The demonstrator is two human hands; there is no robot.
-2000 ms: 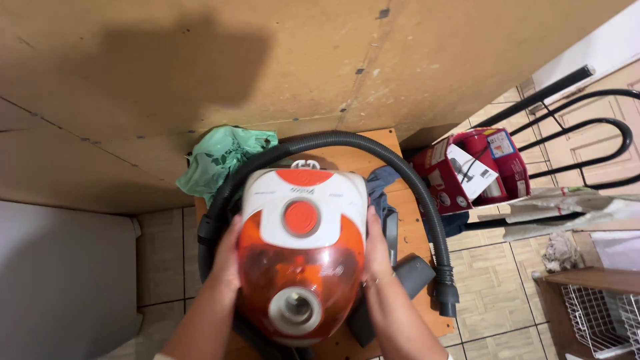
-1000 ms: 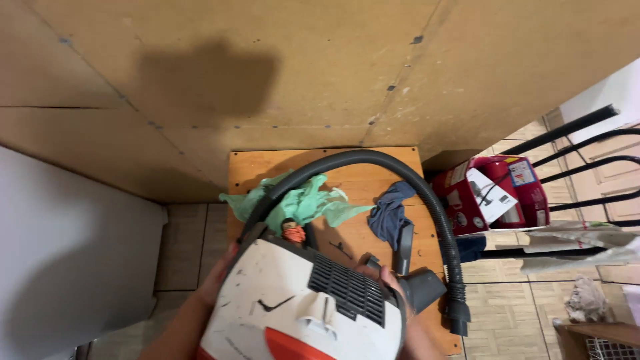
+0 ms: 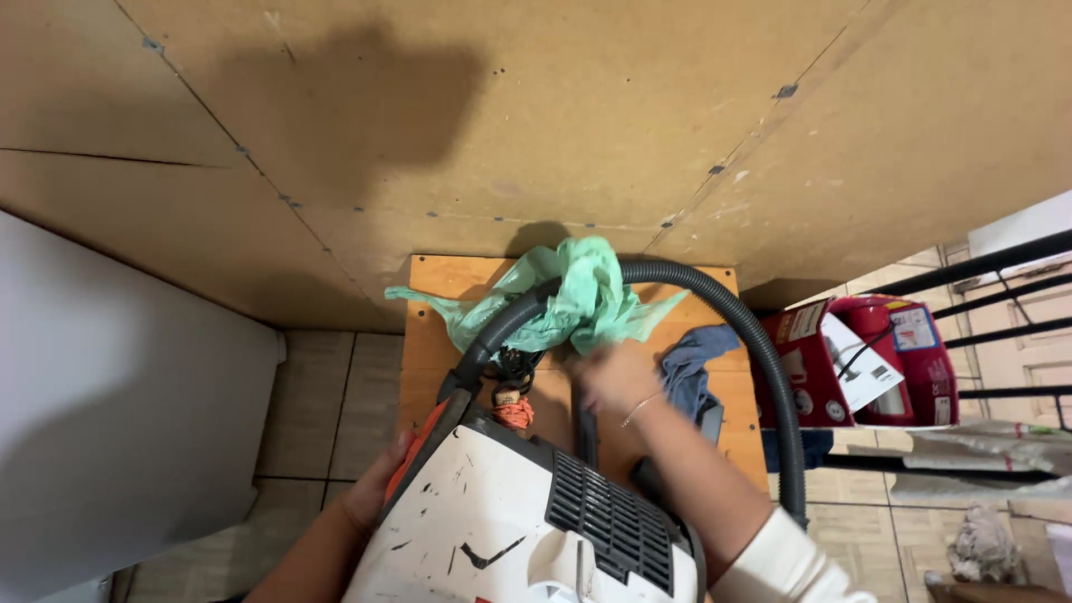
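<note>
A white and orange canister vacuum cleaner (image 3: 469, 511) is tilted at the bottom centre, its dark vent grille facing up. My left hand (image 3: 377, 486) grips its left side. My right hand (image 3: 615, 377), blurred, reaches over the wooden board to the lower edge of a crumpled green plastic bag (image 3: 586, 293); whether its fingers hold the bag or the dark tube below cannot be told. The black corrugated hose (image 3: 720, 293) arches around the bag and down to the right. An orange cord bundle (image 3: 512, 412), dark cables and a blue cloth (image 3: 695, 364) lie on the wooden surface (image 3: 536, 385).
A brown panel wall (image 3: 536, 126) rises behind the wooden surface. To the left stands a white appliance or cabinet (image 3: 126, 402). On the right are a red box (image 3: 863, 368) with papers in it, black metal bars (image 3: 1005, 251) and a crumpled cloth (image 3: 984, 544) over the tiled floor.
The vacuum cleaner has turned and moved lower, from upright between both hands to tilted. My right hand has left it and reached forward to the green bag, which is now bunched higher.
</note>
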